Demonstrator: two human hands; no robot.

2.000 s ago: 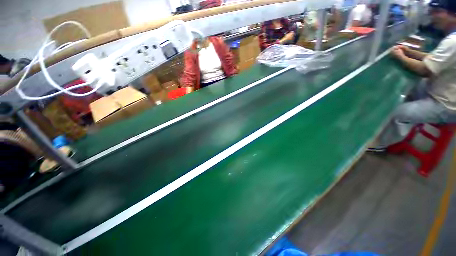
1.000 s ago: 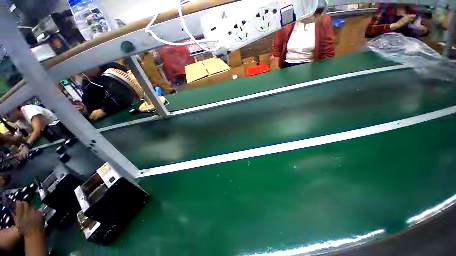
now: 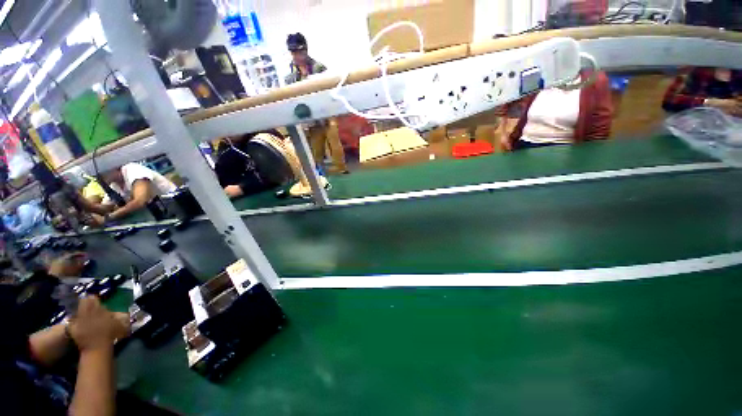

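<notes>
Neither of my hands is in the picture. Nearest in front of me is the green line surface (image 3: 488, 349), crossed by a white strip (image 3: 488, 280). Two open black units stand side by side on its left part. The nearer black unit (image 3: 248, 329) has a pale frame and a brownish inside, and stands by the foot of the grey upright (image 3: 175, 142). The farther black unit (image 3: 167, 305) is partly hidden behind it.
A neighbour's hands (image 3: 96, 325) are at the left edge, near small black parts (image 3: 102, 284). A power strip (image 3: 480, 88) with a white cable hangs on the overhead rail. A clear bag (image 3: 708, 134), red tray (image 3: 472, 149) and carton (image 3: 393, 144) lie beyond. People line the far side.
The view has swung left and up. The black units and neighbour's hands, out of view two seconds ago, now show at the left. The blue cloth at the bottom edge is gone from view.
</notes>
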